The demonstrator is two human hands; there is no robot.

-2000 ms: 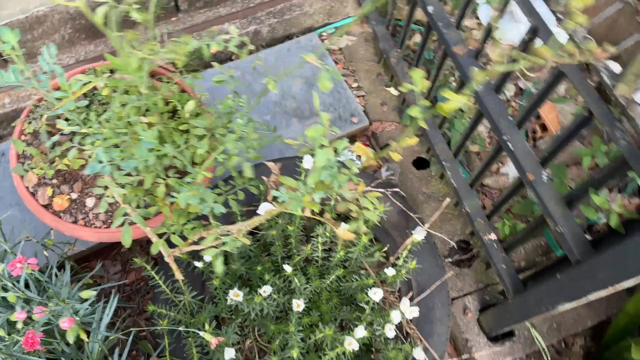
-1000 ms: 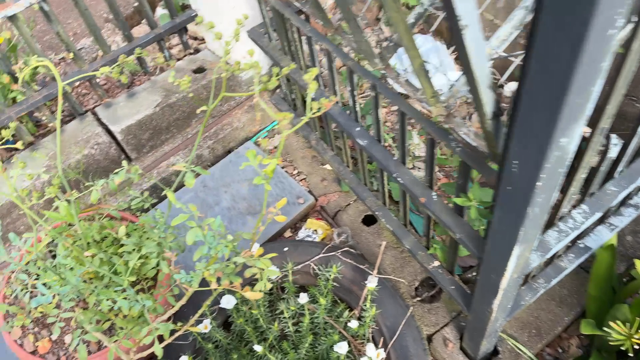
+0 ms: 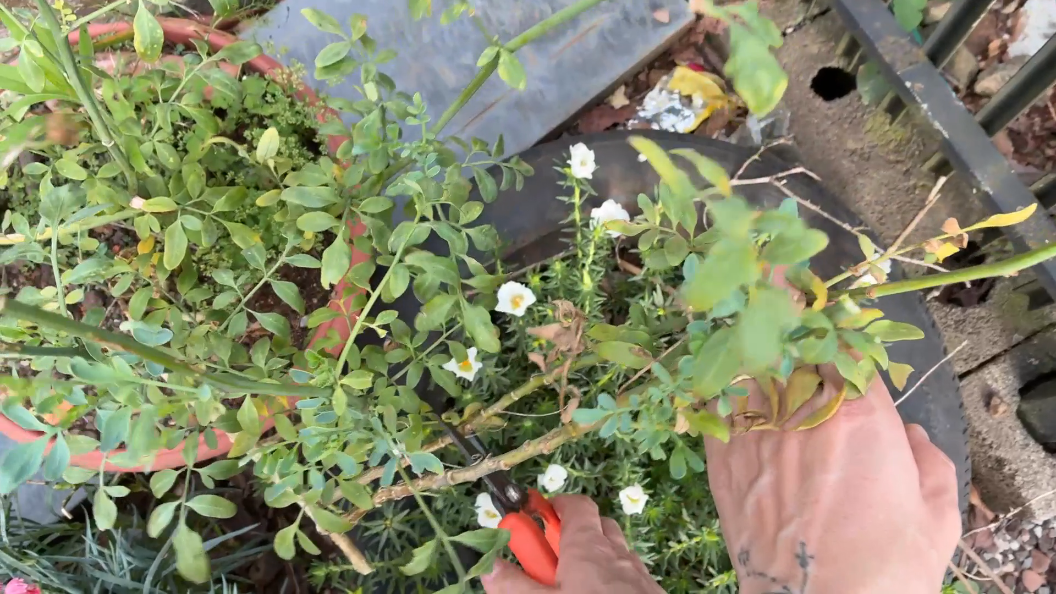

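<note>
At the bottom centre, my left hand grips red-handled pruning shears. Their dark blades point up and left, crossing woody stems low on the leafy plant; whether the blades are apart is unclear. My right hand, back upward, reaches into foliage on the right and appears closed around a leafy branch; leaves hide most of its fingers. White flowers on a low spiky-leaved plant grow beneath the stems.
A terracotta-coloured pot stands left, beside a grey slab. A black tyre-like rim surrounds the white flowers. Black metal railing runs along the upper right. A crumpled wrapper and dry twigs lie nearby.
Both hands have come into view, the left with pruning shears and the right in the foliage. The view has swung from the railing down and closer to the plants.
</note>
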